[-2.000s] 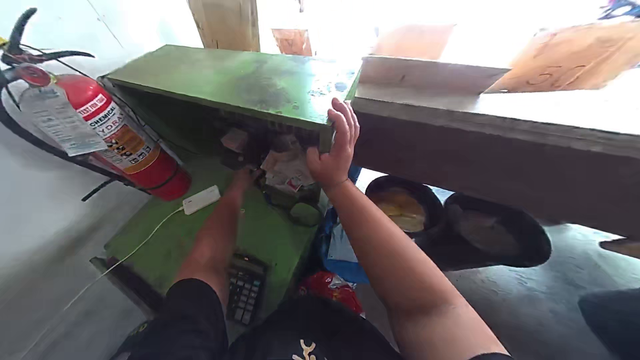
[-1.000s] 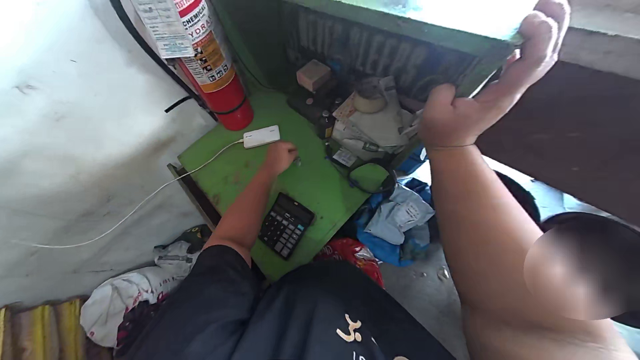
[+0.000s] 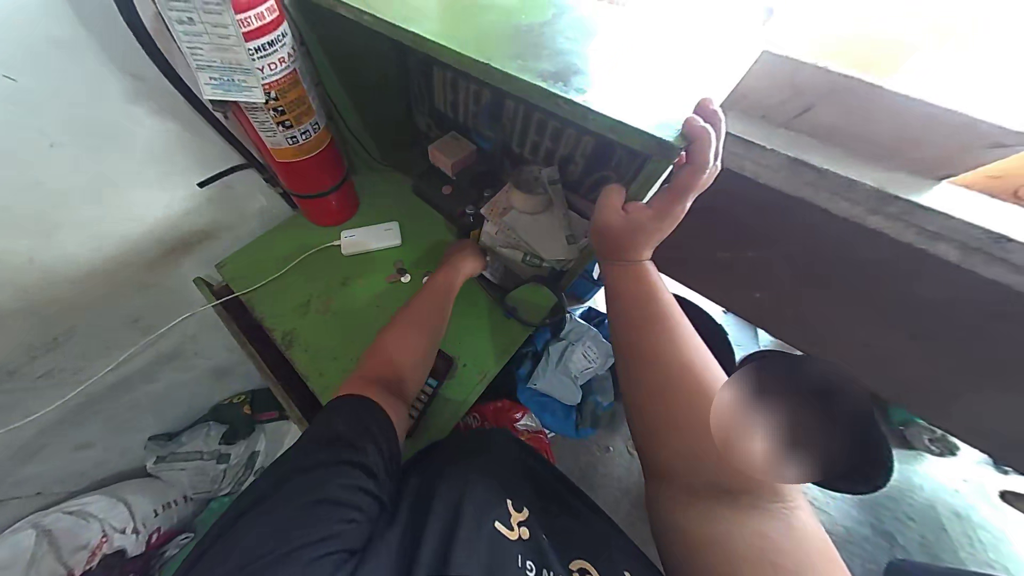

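My left hand (image 3: 464, 259) rests low over the green tabletop (image 3: 320, 300), its fingers curled and mostly hidden, beside a pile of papers and what look like banknotes (image 3: 528, 232). Several coins (image 3: 402, 276) lie on the tabletop to its left, near a white power bank (image 3: 370, 238) with a cable. A calculator (image 3: 430, 388) is partly covered by my left forearm. My right hand (image 3: 652, 192) grips the corner of the raised green shelf (image 3: 512, 76), thumb on its side and fingers over the edge. A round black-rimmed object (image 3: 534, 304) lies near the table edge.
A red fire extinguisher (image 3: 300, 152) stands at the back left. A small box (image 3: 452, 153) sits under the shelf. Bags (image 3: 572, 360) are below the table's right edge, and sacks (image 3: 120, 508) lie at the lower left. A person in a black cap (image 3: 832, 424) is below my right arm.
From one second ago, my left hand has moved right, away from the power bank and closer to the papers. My right hand stays on the shelf corner. Several coins now show on the tabletop.
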